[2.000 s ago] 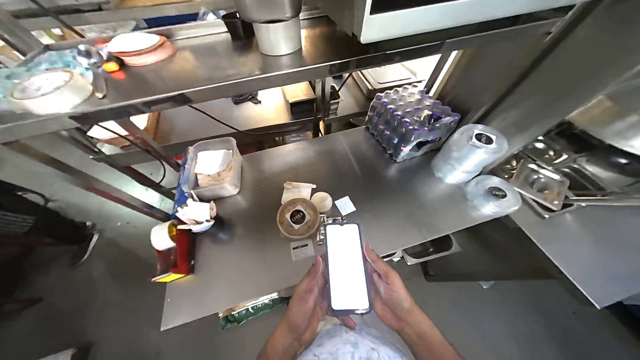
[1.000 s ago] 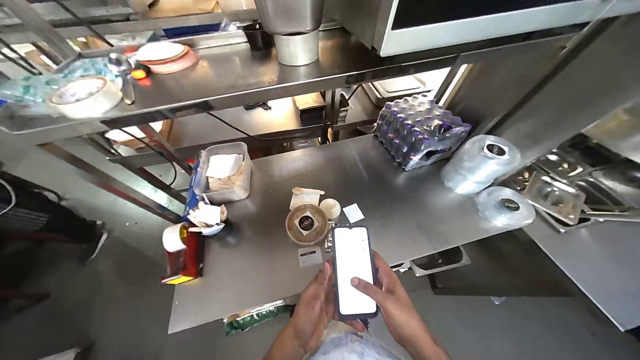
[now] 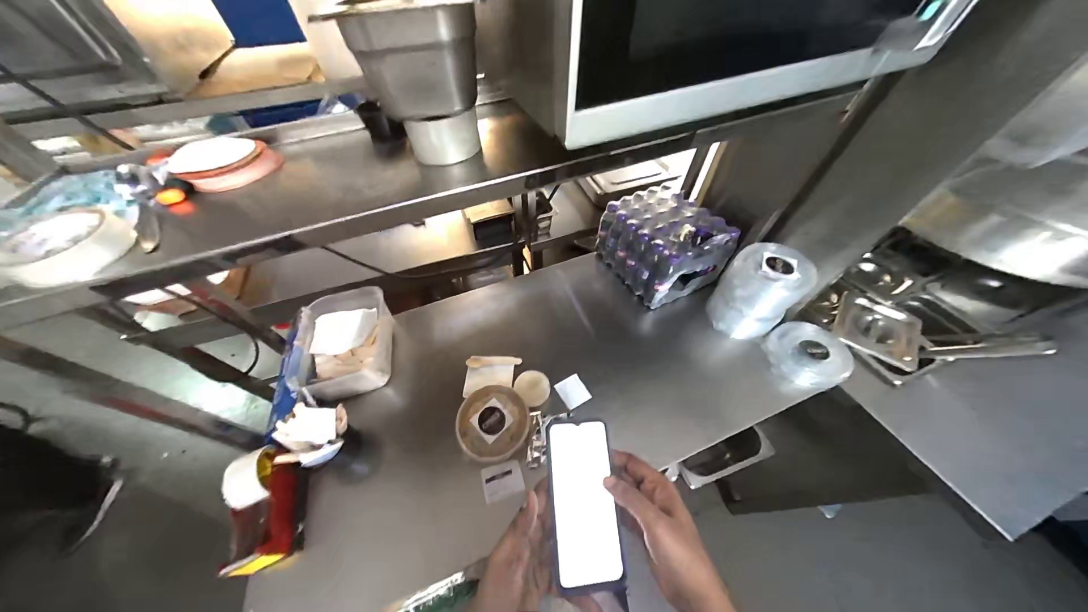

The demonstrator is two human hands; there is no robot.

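Note:
A smartphone point(image 3: 586, 506) with a bright white screen is held upright between both hands over the table's front edge. My left hand point(image 3: 520, 552) grips its left side and lower back. My right hand point(image 3: 659, 518) holds the right side, thumb at the screen's edge. Just beyond the phone lie a round lidded bowl point(image 3: 493, 423) with a sticker, a small round cup point(image 3: 532, 388), a wooden utensil point(image 3: 494, 361) on a napkin, a white square paper point(image 3: 572, 391), a printed card point(image 3: 503, 481) and small foil-like packets point(image 3: 538, 439), partly hidden by the phone.
On the steel table point(image 3: 425, 518) stand a plastic tub point(image 3: 347, 340), a red tape dispenser point(image 3: 272, 510), shrink-wrapped bottles point(image 3: 663, 242) and rolls of clear plastic point(image 3: 761, 289). A steel shelf point(image 3: 340, 191) crosses behind; metal pans point(image 3: 880, 327) sit at right.
The right thumb, over the screen one second ago, is now at the phone's right edge. Both hands keep hold of the phone. The view has shifted somewhat.

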